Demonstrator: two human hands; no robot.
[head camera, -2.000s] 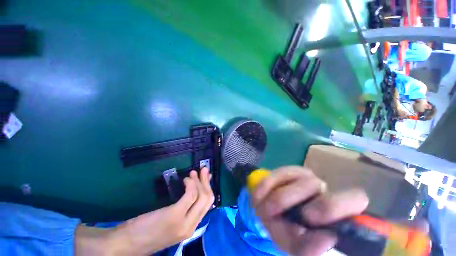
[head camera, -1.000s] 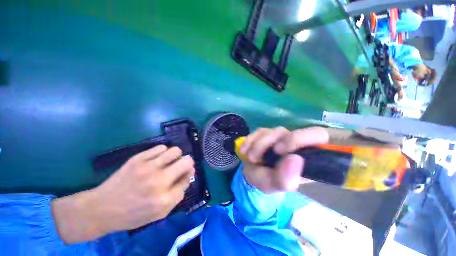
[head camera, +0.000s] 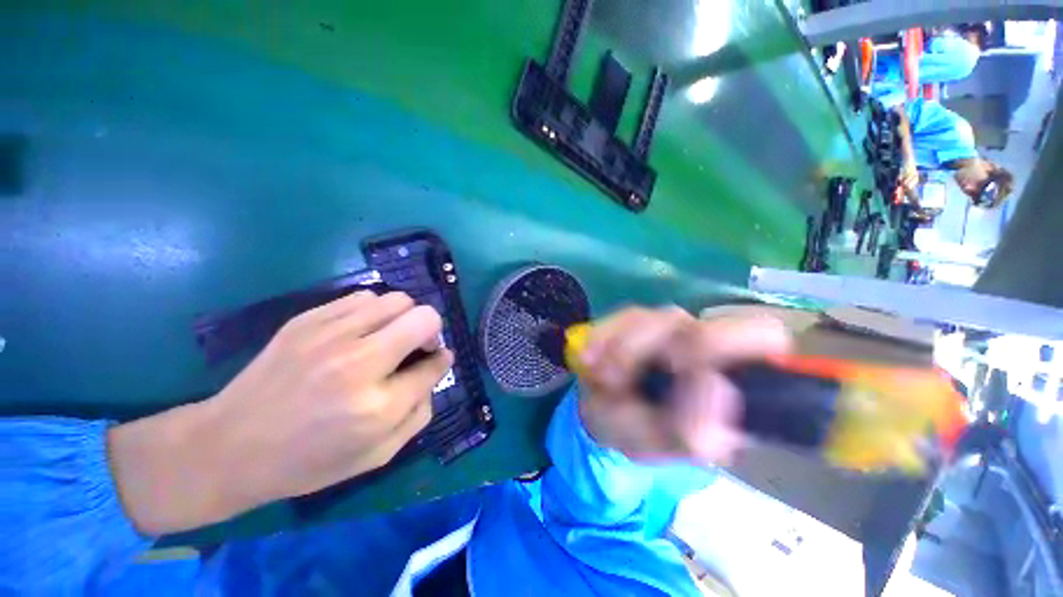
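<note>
A black bracket unit (head camera: 460, 350) lies on the green surface in front of me, its arm pointing left. My left hand (head camera: 338, 391) rests over its middle, fingers bent at a part with a small pale patch; the fingertips' hold is partly hidden. My right hand (head camera: 670, 379) grips the yellow-orange and black electric screwdriver (head camera: 804, 408), blurred and held roughly level. Its dark nose is over the round grey screw dish (head camera: 507, 341), just right of the bracket. Dark screws lie in the dish; whether one is on the bit cannot be told.
Another black bracket unit (head camera: 583, 138) lies further away on the green belt. A brown carton (head camera: 816, 476) stands at the right, under the screwdriver. A pale rail (head camera: 851, 289) crosses the right side. A person in blue (head camera: 938, 134) works beyond, near more black units.
Over the last two seconds, my left hand has moved left and further over the bracket. The screwdriver has swung up to roughly level, nose at the dish. The far bracket now appears further up and left.
</note>
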